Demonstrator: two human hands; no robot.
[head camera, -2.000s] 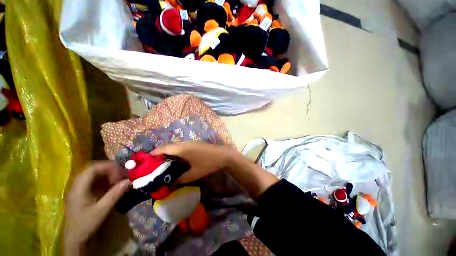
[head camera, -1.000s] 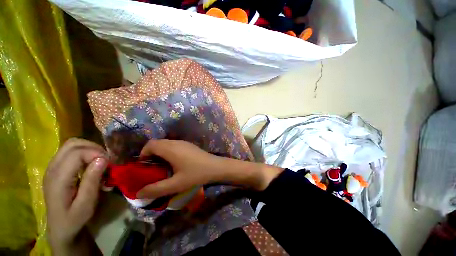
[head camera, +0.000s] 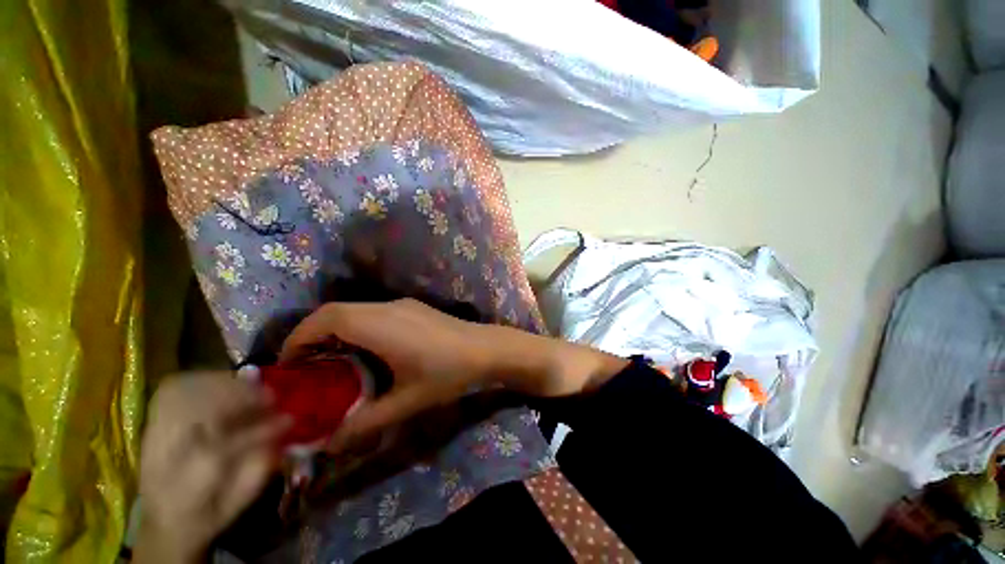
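Note:
The red Santa hat (head camera: 314, 399) of a plush penguin faces up over my lap. The penguin's body is mostly hidden under my hands and in shadow. My right hand (head camera: 413, 358) comes in from the right and is closed around the toy, with fingers on both sides of the hat. My left hand (head camera: 209, 457) is blurred, at the lower left, its fingers over the hat's left edge; whether they pinch anything cannot be told.
A daisy-print apron (head camera: 430, 226) covers my lap, with a dark loose thread (head camera: 256, 224) on it. A yellow sack (head camera: 72, 264) stands left, a large white sack (head camera: 529, 83) above. A crumpled white bag (head camera: 672, 292) bears small penguins (head camera: 705, 380). Stuffed sacks (head camera: 948, 364) line the right.
The view has shifted, showing less of the large white sack. The penguin has turned from face and belly showing to hat upward. My right hand now wraps the hat; my left hand stays beside it.

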